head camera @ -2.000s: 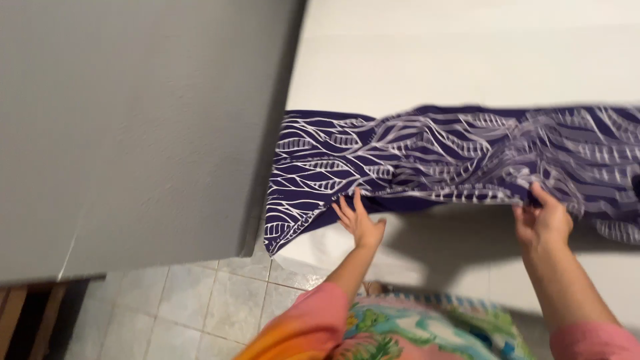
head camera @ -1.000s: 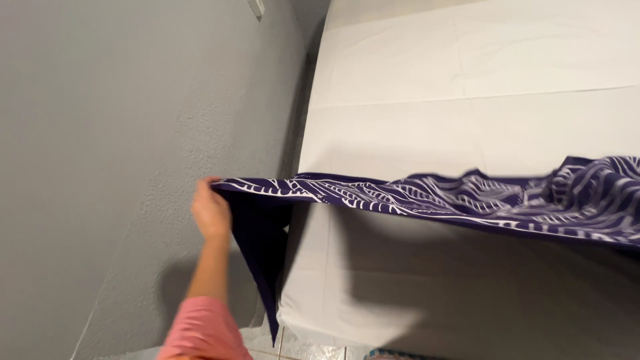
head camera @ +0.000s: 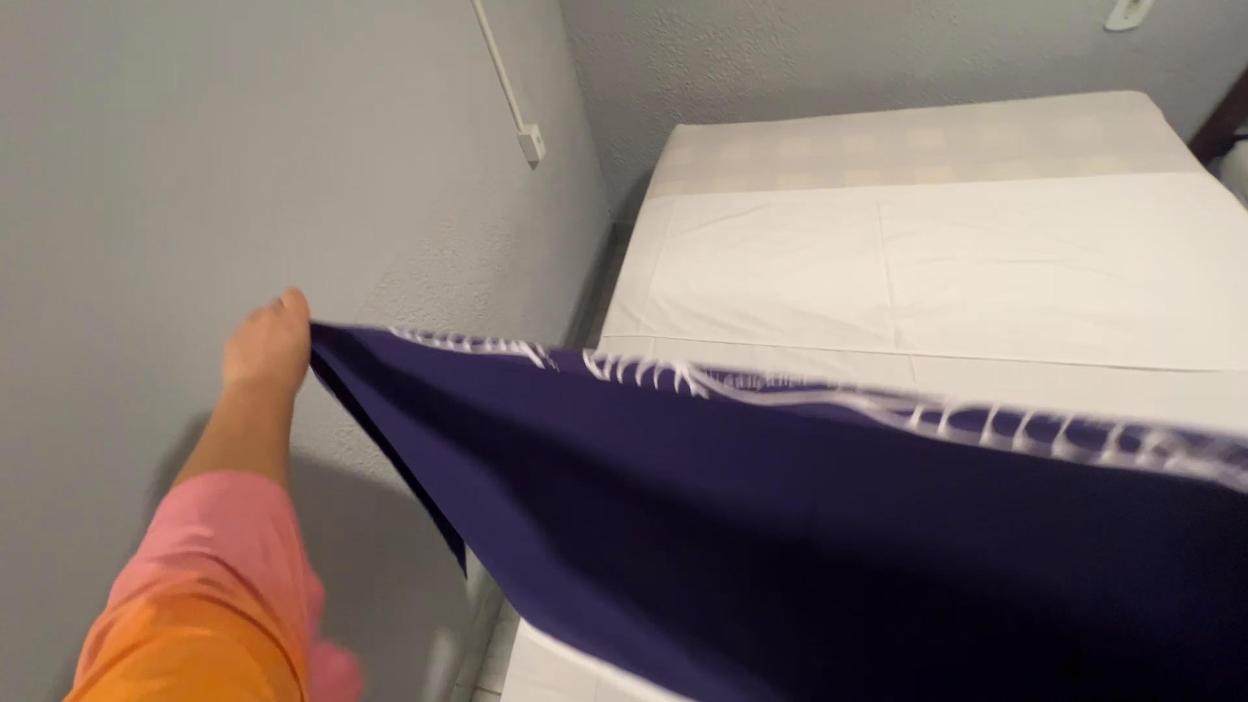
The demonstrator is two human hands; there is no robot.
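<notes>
My left hand is closed on a corner of a navy blue cloth with a white leaf-like pattern, held up beside the grey wall. The cloth stretches from there to the right edge of the view, its plain dark side facing me and its patterned side showing along the top. It hangs over the near part of a mattress covered by a white sheet. My right hand is out of view.
Grey walls stand to the left and behind the mattress. A white socket box with a conduit is on the left wall, and a white wall plate on the back wall. Floor tiles show in a narrow gap at lower left.
My left hand has gone from the cloth's near edge on the bed to its corner, now raised at the wall. The cloth lay on the sheet before. My right hand has left the view, which has tilted up.
</notes>
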